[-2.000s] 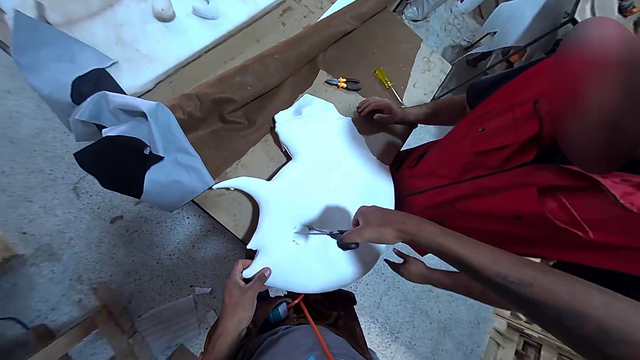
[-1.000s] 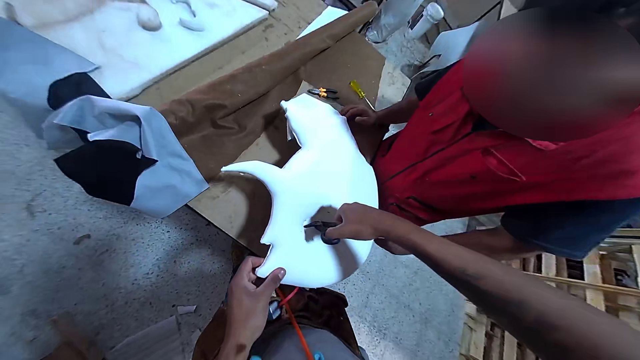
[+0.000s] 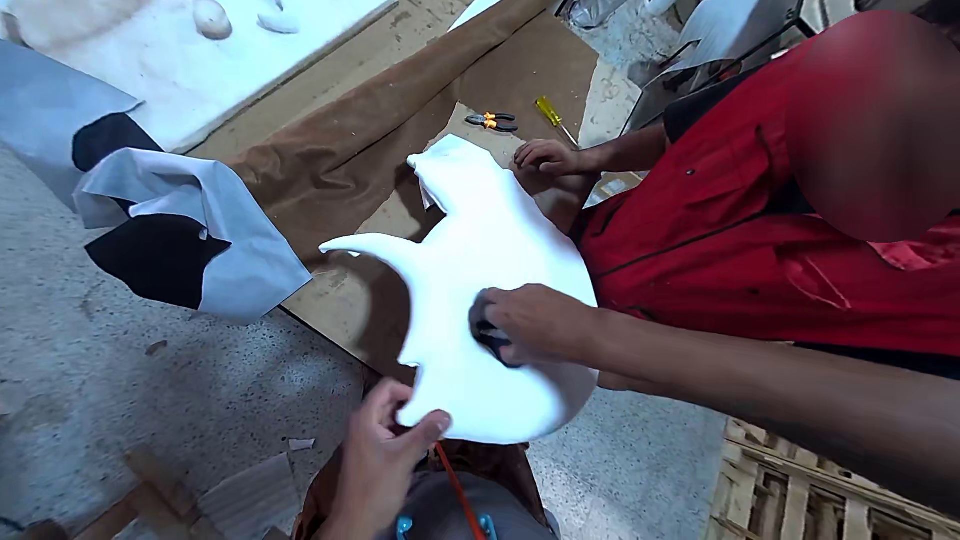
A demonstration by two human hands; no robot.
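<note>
A large, bright white, irregularly shaped soft piece, fabric or foam [image 3: 480, 255], lies over the table corner and reaches toward my body. Its curved narrow tip points left. My left hand [image 3: 397, 442] pinches its lower left edge between thumb and fingers. Over the middle of the piece, my right hand [image 3: 532, 326] grips scissors by their dark handles [image 3: 491, 341]; the blades are hidden or lost in the glare. Beyond the piece, pliers with orange and black handles [image 3: 491, 121] and a screwdriver with a yellow handle [image 3: 549, 112] lie on the table.
A person in red clothing [image 3: 697, 247] stands at the right, one hand [image 3: 547, 156] by the white piece. Brown fabric [image 3: 337, 157] covers part of the table. Grey and black material [image 3: 240, 247] overhangs its left side. A wooden pallet [image 3: 795, 487] stands lower right.
The scissor blades showed against the white piece two seconds ago; now they do not. The other person's lower hand, seen near the piece's right edge then, is now out of sight.
</note>
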